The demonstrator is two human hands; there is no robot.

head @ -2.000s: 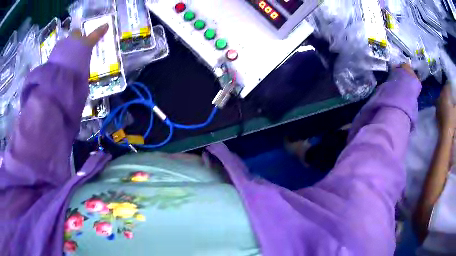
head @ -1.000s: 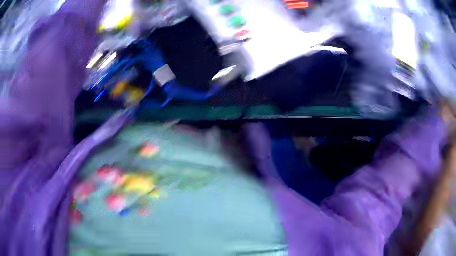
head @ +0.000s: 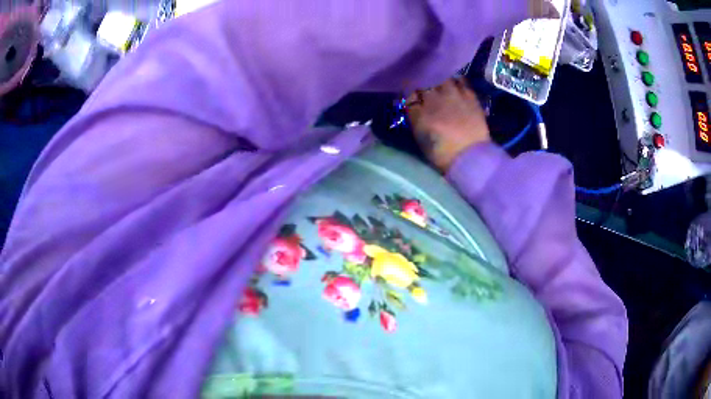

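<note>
My right hand (head: 450, 121) is at the bench edge near my body. Its fingers are curled, and a small blue-lit tip (head: 400, 114) shows beside them; whether they grip it is unclear. My left sleeve (head: 335, 54) crosses the top of the picture, and my left hand is out of view beyond it. An open power bank half-assembly (head: 532, 51) lies to the right of my right hand, board end towards me, its yellow tape (head: 529, 60) showing. The blue test lead (head: 596, 189) runs behind my right hand to the tester's corner.
The white tester (head: 635, 86) with red digits and round buttons stands at the right. More units in clear plastic (head: 72, 43) lie at the upper left, beside a pinkish round object (head: 15, 43). Clear plastic (head: 699, 234) and part of another person's clothing (head: 686, 354) show at the right edge.
The view has swung left, so the tester now appears far right. My right hand has come from the bagged units at the right to the bench edge before me. My left hand has left view.
</note>
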